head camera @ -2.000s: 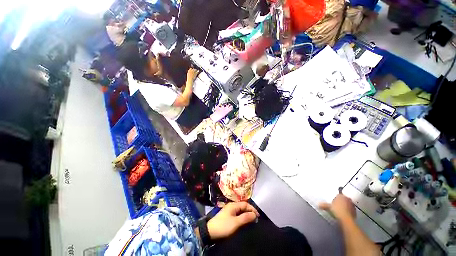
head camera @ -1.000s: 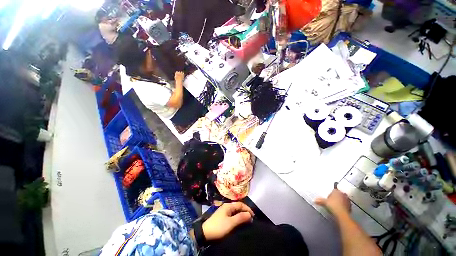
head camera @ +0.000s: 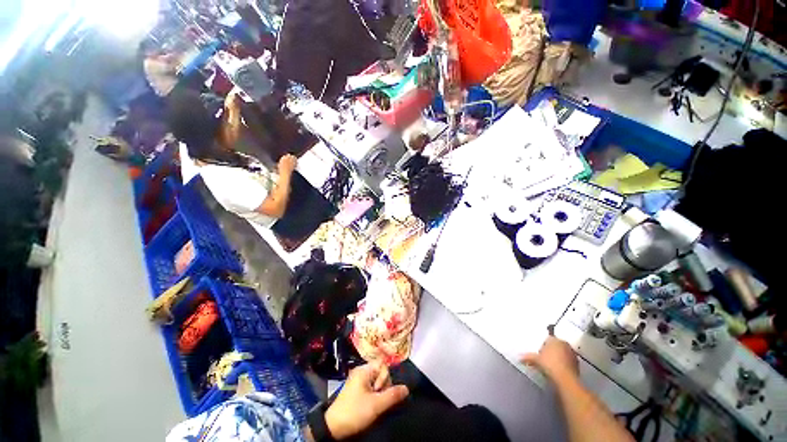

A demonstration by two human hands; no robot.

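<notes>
My left hand (head camera: 365, 399), with a dark wristband, rests on my black-clothed lap, loosely curled with thumb and index finger apart, and no object shows in it. It is just below the peach floral bundle (head camera: 386, 318); whether it touches the cloth is unclear. The black floral bundle (head camera: 323, 312) lies beside the peach one. My right hand (head camera: 552, 356) is at the front edge of the white table (head camera: 492, 324), thumb apart from the fingers, with nothing visible in it. The overlock machine (head camera: 682, 332) stands to its right. Blue-and-white patterned cloth (head camera: 237, 420) lies by my left forearm.
Thread cones (head camera: 537, 240), a calculator (head camera: 587, 211), paper sheets (head camera: 526, 155) and a metal cup (head camera: 640, 250) stand or lie on the table. Scissors (head camera: 643, 421) show at the lower right. Blue crates (head camera: 250, 324) stand at left. A person in white (head camera: 237, 186) sits at another sewing machine (head camera: 345, 134).
The camera view has turned, so the whole scene sits further left. My left hand's index finger is raised more. My right hand stays at the table edge. The seated person's arm has lifted towards the head.
</notes>
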